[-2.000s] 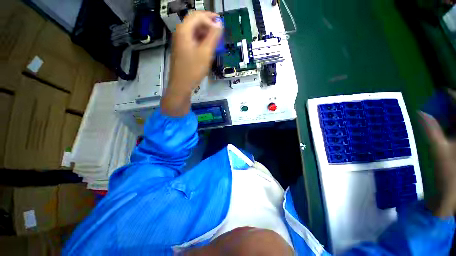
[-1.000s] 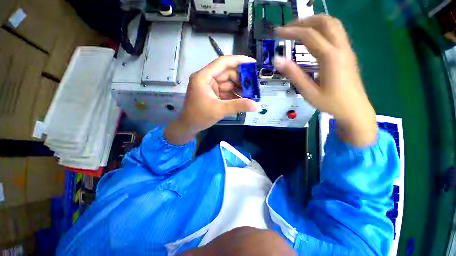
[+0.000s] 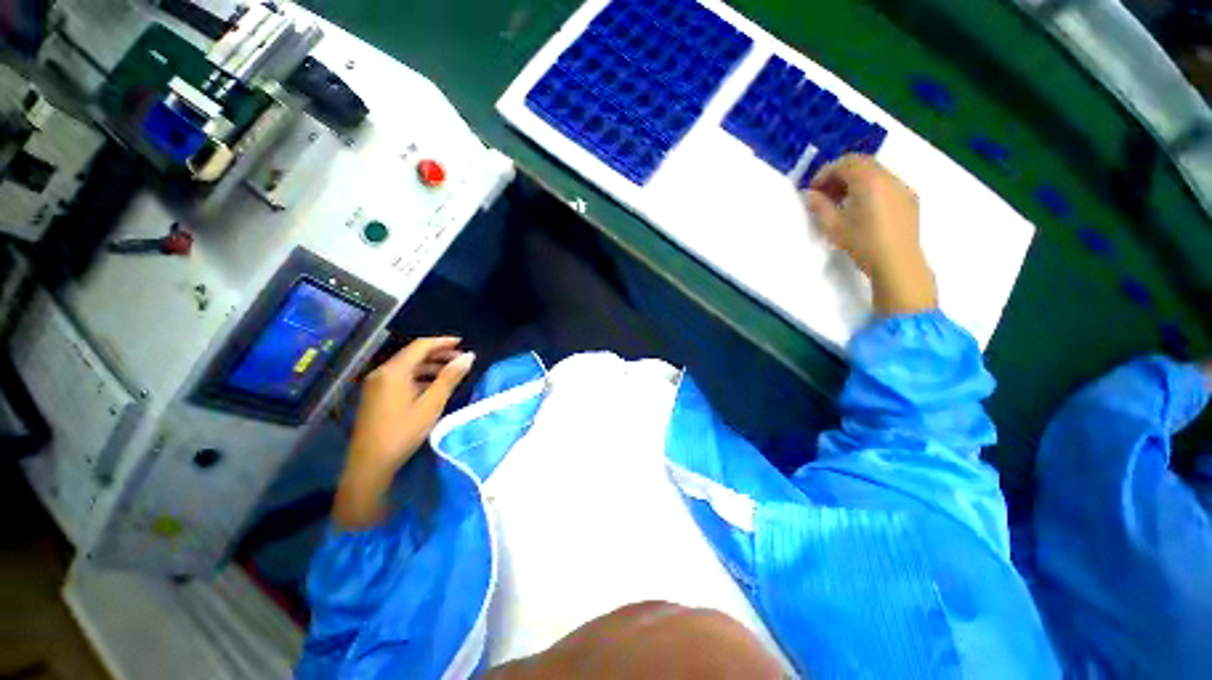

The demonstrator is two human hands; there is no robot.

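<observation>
My right hand (image 3: 871, 226) is over the white tray (image 3: 744, 226), with its fingertips at the near end of the smaller block of blue housings (image 3: 784, 113). A pale narrow strip shows by the fingertips; whether they grip a housing is hidden. A larger block of blue housings (image 3: 641, 80) fills the tray's far left part. My left hand (image 3: 399, 412) is in front of the machine's touchscreen (image 3: 293, 345), fingers bent and apart, with nothing seen in it. A blue housing (image 3: 173, 130) sits in the fixture at the upper left.
The white machine front bears a red button (image 3: 431, 173) and a green button (image 3: 375, 231). A red-ended tool (image 3: 176, 241) lies on the machine top. Spaced blue housings (image 3: 990, 149) lie on the green belt beyond the tray. Another person's blue sleeve (image 3: 1116, 505) is at the right edge.
The view has turned toward the tray. My right hand has moved from the fixture to the tray. My left hand has lowered from over the machine and no longer shows the blue housing.
</observation>
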